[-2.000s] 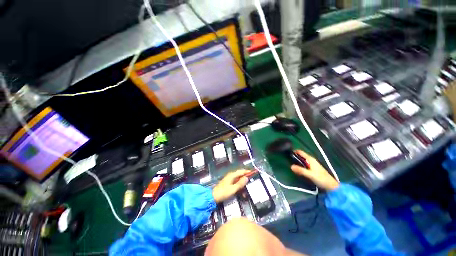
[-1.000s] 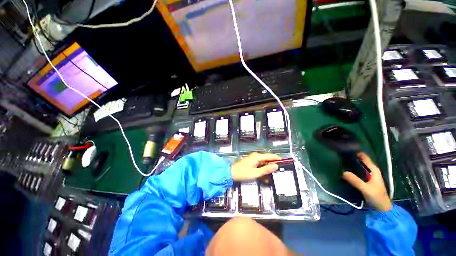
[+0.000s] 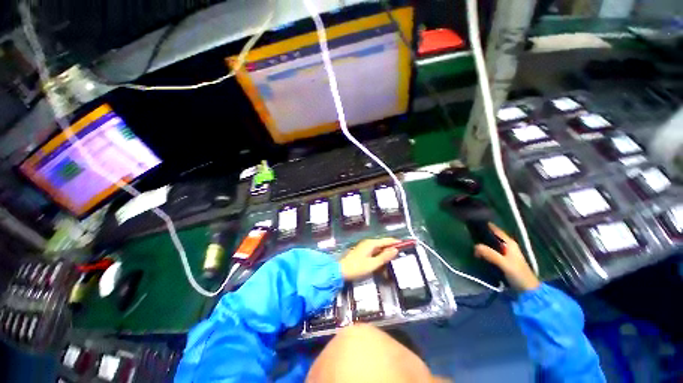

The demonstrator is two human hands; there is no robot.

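My left hand (image 3: 367, 259) is over the clear blister tray (image 3: 443, 299) and holds a thin dark-red handset edge-on, with the white USB cable (image 3: 457, 271) at its right end. Phones with white labels lie in two rows in the tray, one (image 3: 410, 274) just below the held handset. My right hand (image 3: 511, 262) is around the handle of the black barcode scanner (image 3: 473, 212), on the green mat right of the tray. A phone with a lit orange screen (image 3: 251, 244), cabled, lies at the tray's left.
A black keyboard (image 3: 337, 166) lies behind the tray, with a green clip (image 3: 263, 175) at its left. A mouse (image 3: 458, 178) is behind the scanner. Stacked phone trays (image 3: 573, 263) stand at the right. White cables hang across the view. A large monitor (image 3: 329, 78) is behind.
The view has shifted back and forth with the head. My left hand keeps the handset and my right hand stays on the scanner; otherwise little has changed.
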